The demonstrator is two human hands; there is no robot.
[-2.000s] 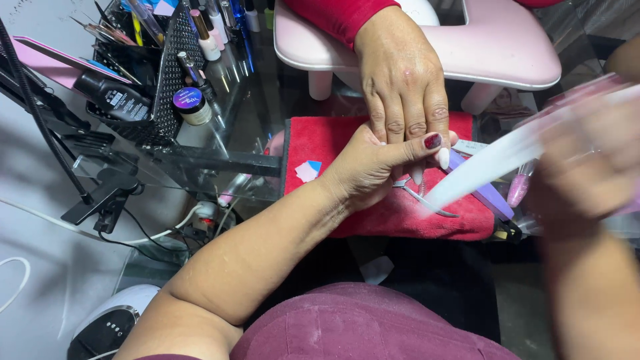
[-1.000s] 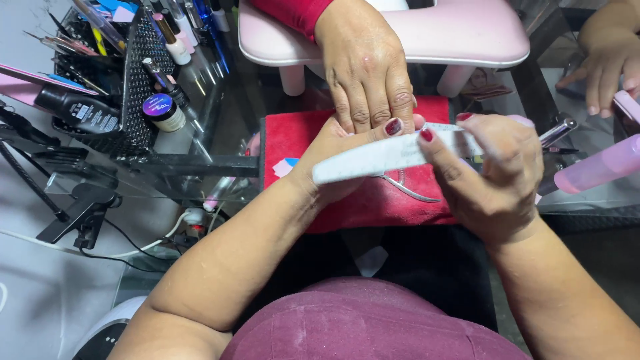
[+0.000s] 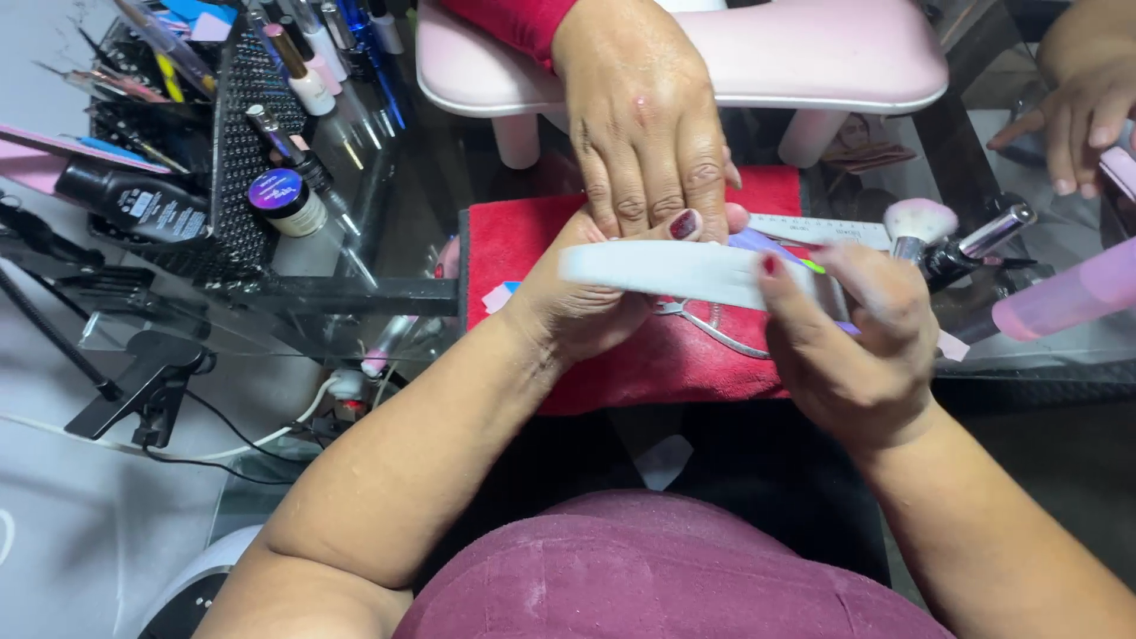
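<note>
My left hand (image 3: 590,288) holds the fingers of another person's hand (image 3: 643,133), which reaches in from the top in a red sleeve. A white nail file (image 3: 666,269) is gripped in my right hand (image 3: 856,342); its free end lies across in front of my left hand and hides the held fingertips. Beneath both hands a red towel (image 3: 568,386) is spread on the glass table. On it lie metal nippers (image 3: 723,341), partly covered, a purple file (image 3: 754,241) and a white file with printed marks (image 3: 825,231).
A pink armrest (image 3: 825,53) stands behind the towel. At left are a black mesh organizer (image 3: 244,133), polish bottles (image 3: 306,84) and a small jar (image 3: 288,202). A fluffy brush (image 3: 919,222) and a pink tube (image 3: 1065,288) lie at right. Another hand (image 3: 1078,115) shows at upper right.
The white file, blurred and raised at the right two seconds ago, has come left in my right hand to my left hand. My left hand still holds the other person's fingers.
</note>
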